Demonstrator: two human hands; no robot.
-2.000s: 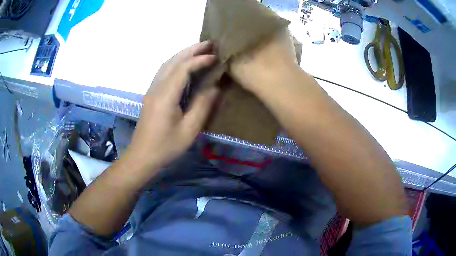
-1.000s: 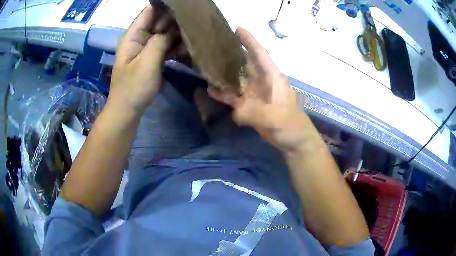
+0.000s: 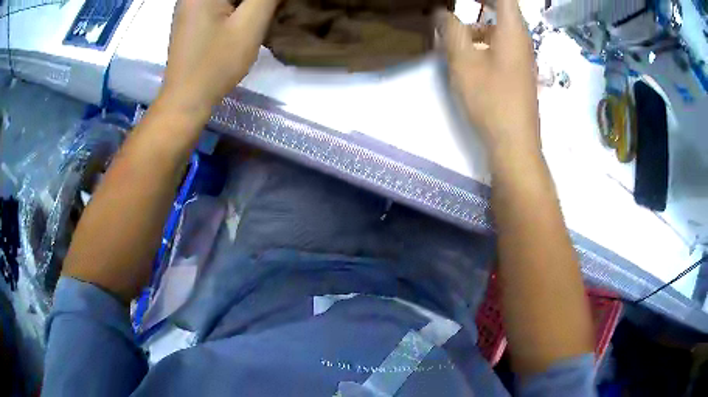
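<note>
A brown fabric piece (image 3: pixel 353 35) is stretched between my two hands at the top of the view, cut off by the upper edge. It is creased and lies on or just above the white table. My left hand (image 3: pixel 217 46) is at its left end, with the fingertips partly out of the picture, and holds the cloth. My right hand (image 3: pixel 493 66) is at its right end, slightly blurred, with thumb and fingers around the cloth's edge.
Yellow-handled scissors (image 3: pixel 619 128) and a black flat rectangle (image 3: pixel 650 146) lie at the right of the white table (image 3: pixel 380 108). Metal machine parts (image 3: pixel 613 19) show at top right. A ruler-marked edge (image 3: pixel 349 159) runs along the front. A red basket (image 3: pixel 605 318) and blue-rimmed basket (image 3: pixel 167 240) are below.
My hands have moved up and forward over the table from near its front edge. They are wider apart, and the cloth now spans between them instead of being folded narrow.
</note>
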